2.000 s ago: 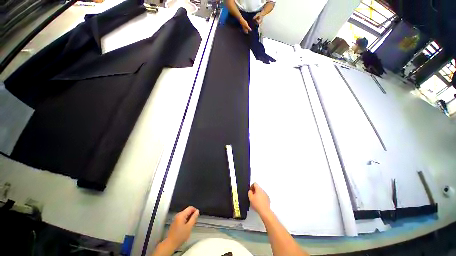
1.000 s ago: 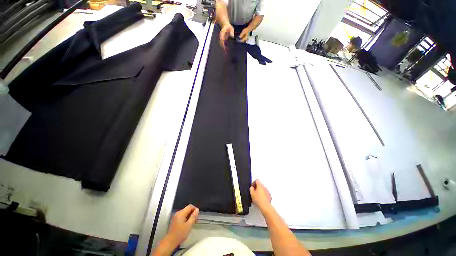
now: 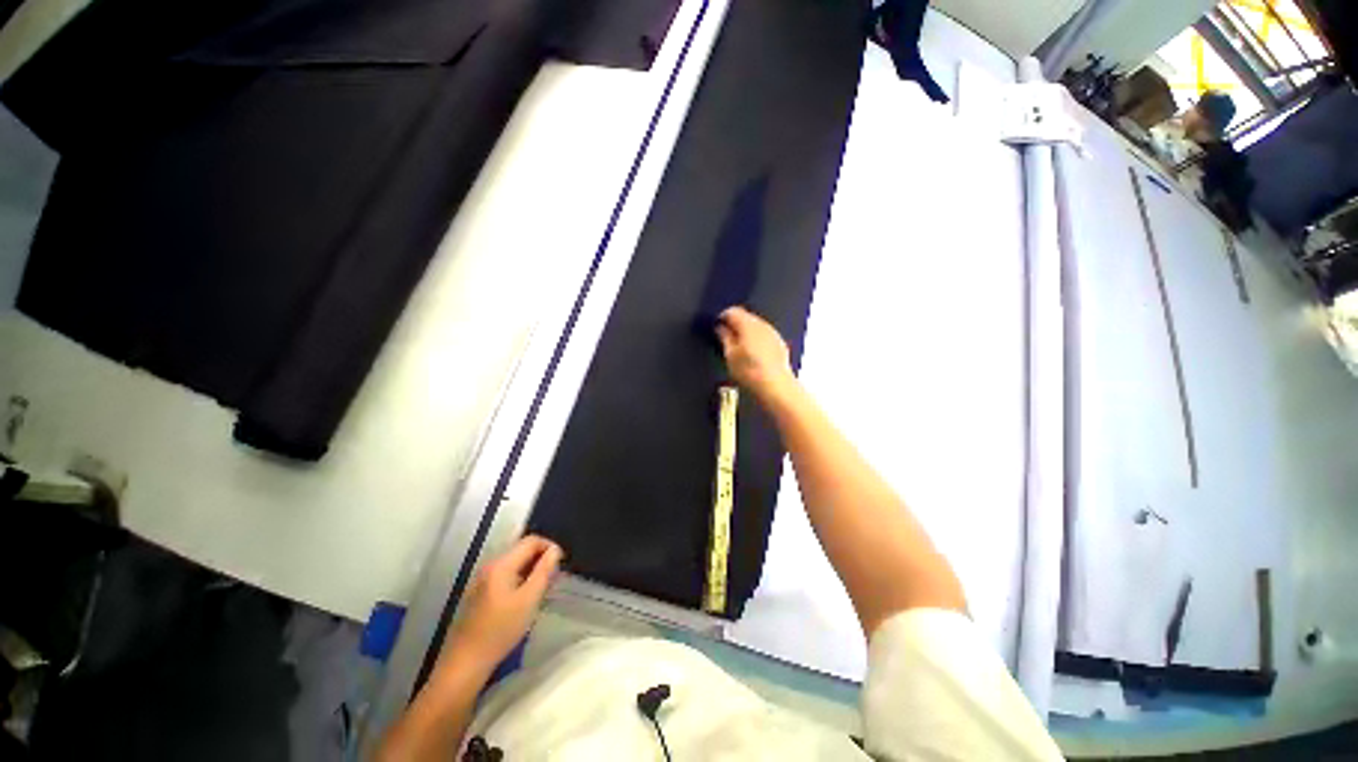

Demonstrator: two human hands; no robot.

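Observation:
A long strip of dark fabric (image 3: pixel 655 402) lies on the table beside a silver-white guide rail (image 3: pixel 574 350). My left hand (image 3: pixel 514 578) pinches its near left corner, next to the rail. My right hand (image 3: pixel 754 349) is over the middle of the strip, fingertips closed on the dark fabric. A bluish raised fold or shadow runs away from those fingertips; which one is unclear. A narrow yellowish ruler (image 3: pixel 722 506) lies on the strip just nearer than my right hand, close to the right edge.
Loose dark fabric (image 3: pixel 224 238) lies left of the rail. White paper (image 3: pixel 909 357) and a long white roll (image 3: pixel 1043 402) lie to the right, then a second lay (image 3: pixel 1162 447) with thin strips on it. A blue block (image 3: pixel 383 630) sits at the near edge beside the rail.
My right hand has moved from the strip's near right edge forward and inward over the fabric. The view has shifted, and the person at the far end has left the picture.

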